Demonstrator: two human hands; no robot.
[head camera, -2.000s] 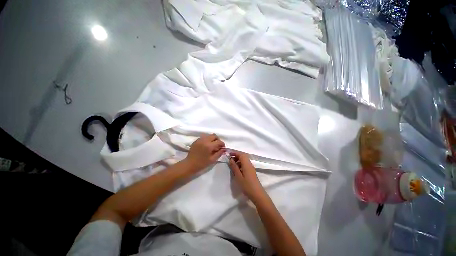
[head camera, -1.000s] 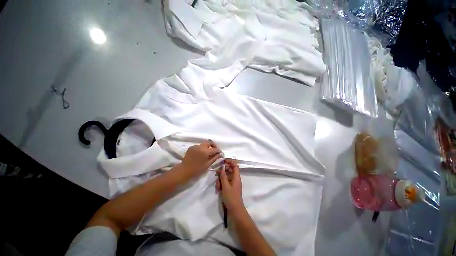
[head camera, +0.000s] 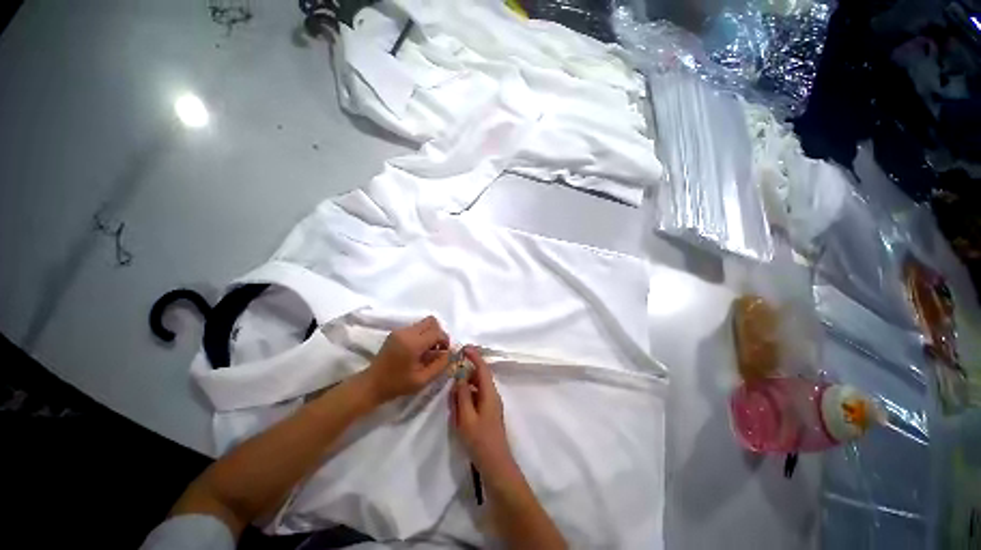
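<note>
A white shirt (head camera: 559, 301) lies spread in front of me, its collar (head camera: 269, 371) at the left around a black hanger hook (head camera: 178, 312). My left hand (head camera: 409, 360) pinches the button placket (head camera: 559, 365) near mid-shirt. My right hand (head camera: 477, 403) pinches the placket just beside it, fingertips almost touching. The button there is too small and covered to make out. A thin dark tool (head camera: 478, 483) shows below my right hand; its upper part is hidden.
White shirts (head camera: 516, 97) lie farther up the table (head camera: 129, 183). Clear garment bags (head camera: 710, 161) are at their right. A pink bottle (head camera: 769, 414) and an orange-brown bagged lump (head camera: 756, 335) lie right of the hem. Dark thread tangles (head camera: 113, 236) are at far left.
The view has shifted, so things appear farther left and lower. My right hand has turned and closed in beside my left; the dark tool came into sight below it.
</note>
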